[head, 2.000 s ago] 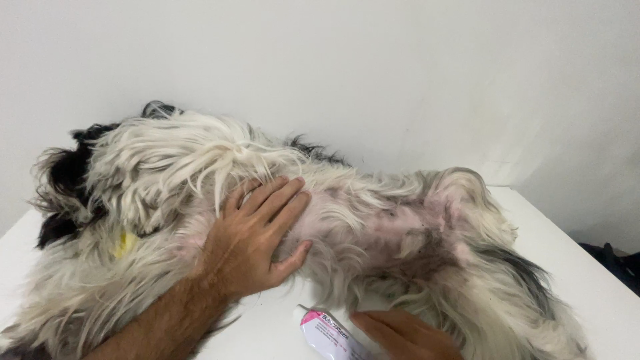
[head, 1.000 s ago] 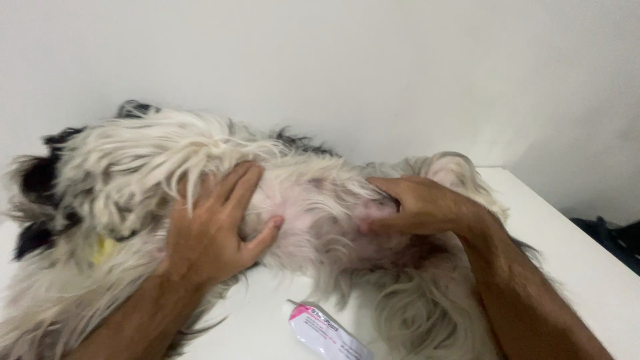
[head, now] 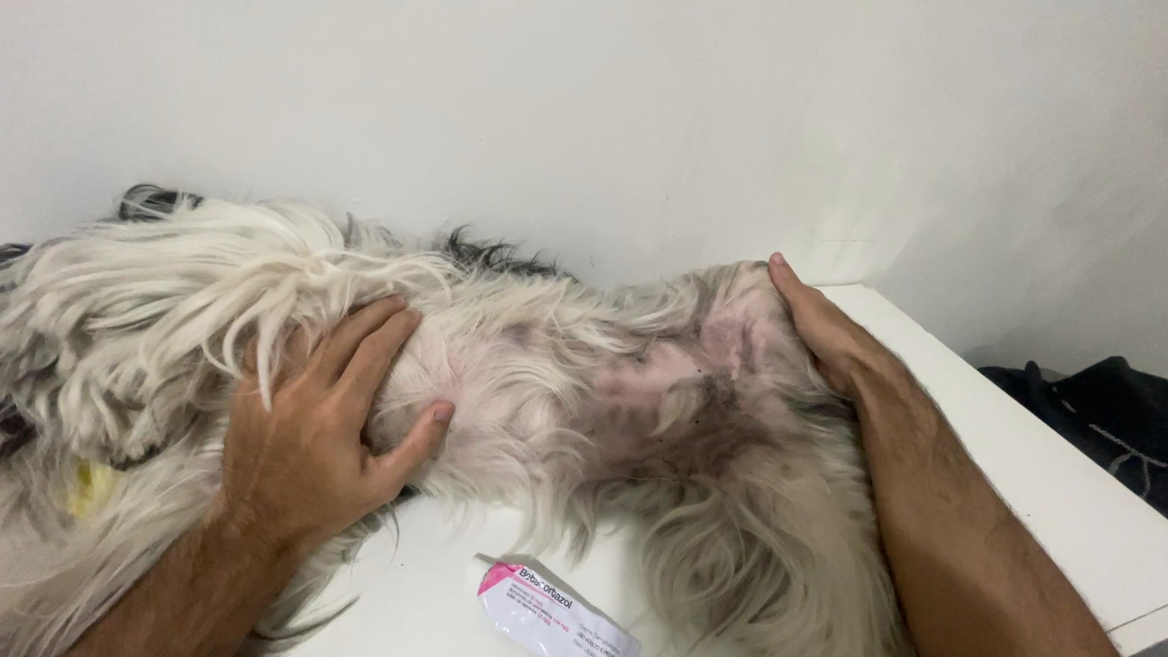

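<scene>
A long-haired white and black dog (head: 511, 392) lies stretched out on a white table, its belly toward me and pink skin showing near the hind end. My left hand (head: 319, 420) rests on its chest, fingers and thumb apart, fingertips partly in the fur. At the dog's rear, my right hand (head: 817, 328) lies against the raised hind leg, thumb up at its top edge; its other fingers are hidden behind the leg. A white and pink cream tube (head: 552, 611) bearing writing lies on the table in front of the belly.
The white table's surface (head: 1031, 456) extends to the right of the dog. A pale wall (head: 584, 119) stands directly behind. Dark fabric (head: 1095, 411) sits beyond the table's right edge. A yellow patch (head: 94, 488) shows among the fur at the left.
My right hand was low beside the tube, then on the dog's belly, and is now at the hind leg. My left hand has stayed on the chest. The view has moved closer.
</scene>
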